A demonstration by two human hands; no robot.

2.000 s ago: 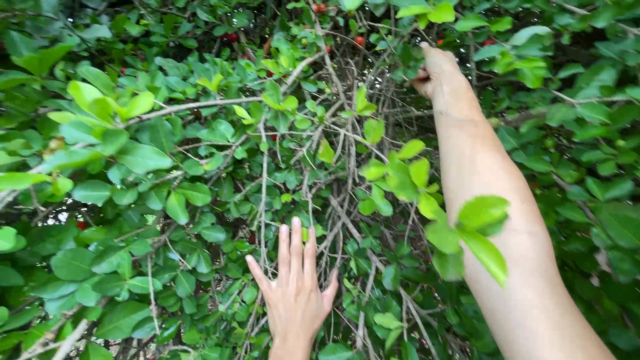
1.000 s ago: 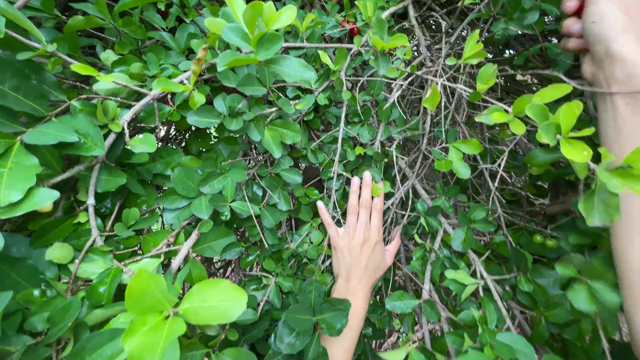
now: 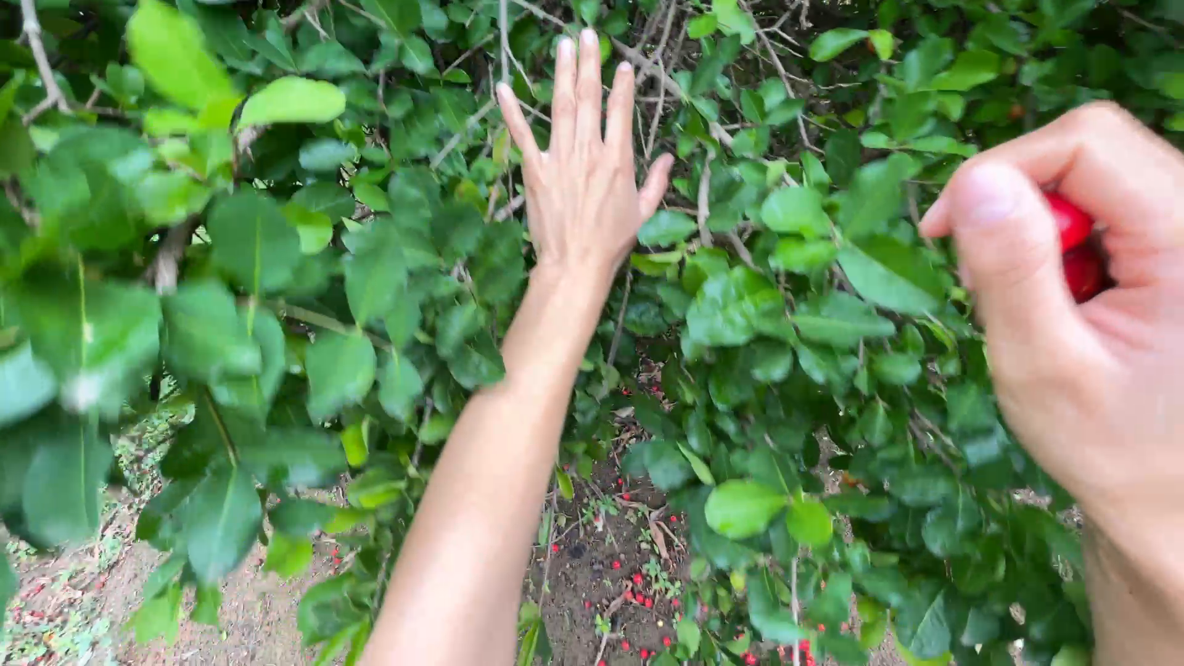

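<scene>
My left hand [image 3: 583, 176] reaches up into the shrub, palm toward the foliage, fingers spread and nothing held; its fingertips lie by thin bare twigs [image 3: 661, 79]. At the right, close to the camera, my right hand [image 3: 1073, 305] is curled around small red fruits [image 3: 1070, 222]. Two of them show between the thumb and the bent fingers; whether more are inside the fist is hidden. Green leaves [image 3: 740, 310] of the shrub fill the space between the two hands.
Large leafy sprigs [image 3: 217, 342] hang close on the left. Woody branches [image 3: 171, 250] run through the foliage. Below, bare soil [image 3: 592, 587] shows through a gap, with several fallen red fruits [image 3: 638, 580] and dry leaves scattered on it.
My right hand was up among the branches at the upper right and is now back near the camera, closed on red fruits. The view has tilted down, bringing the ground into sight.
</scene>
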